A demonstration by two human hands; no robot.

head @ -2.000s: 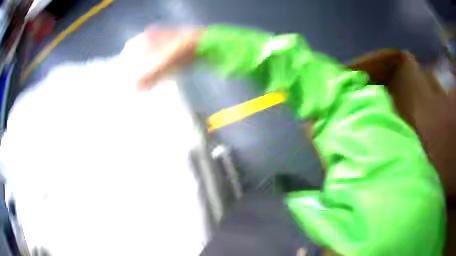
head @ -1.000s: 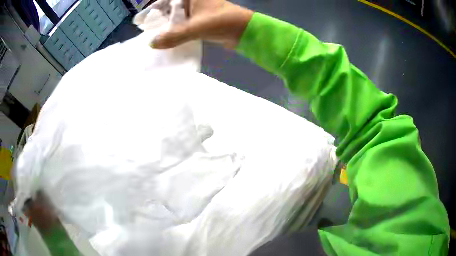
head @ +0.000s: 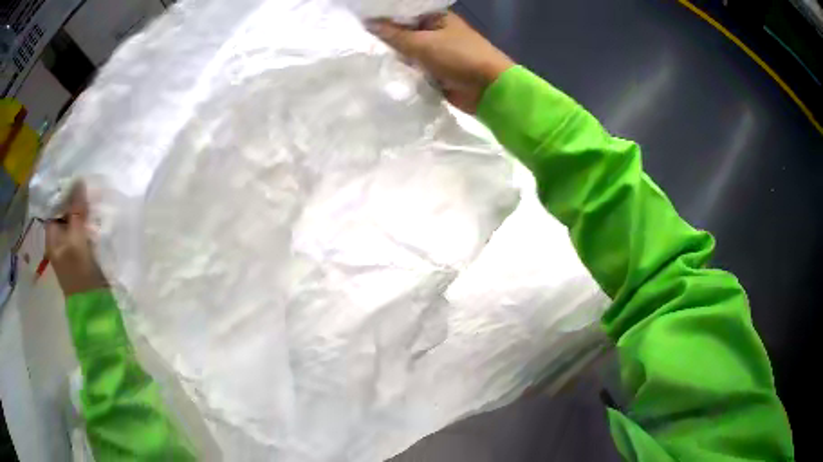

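A large wrinkled white tissue sheet (head: 235, 180) spans most of the view, slightly see-through, over the white sheet stack (head: 541, 262). My right hand (head: 447, 54) grips the sheet's edge at the top centre. My left hand (head: 74, 239) grips the sheet's edge at the far left, its fingertips partly hidden by the tissue. The stack's layered side shows at the lower right under the loose sheet.
The pale worktable (head: 36, 334) shows at the left, with a thin red item (head: 42, 266) beside my left hand. A yellow object (head: 16, 144) is at the upper left. Dark floor with a yellow line (head: 740, 50) lies at the right.
The sheet is spread wider between my hands. My left hand has moved up from the lower left and shows more clearly. My right hand has moved right and slightly down.
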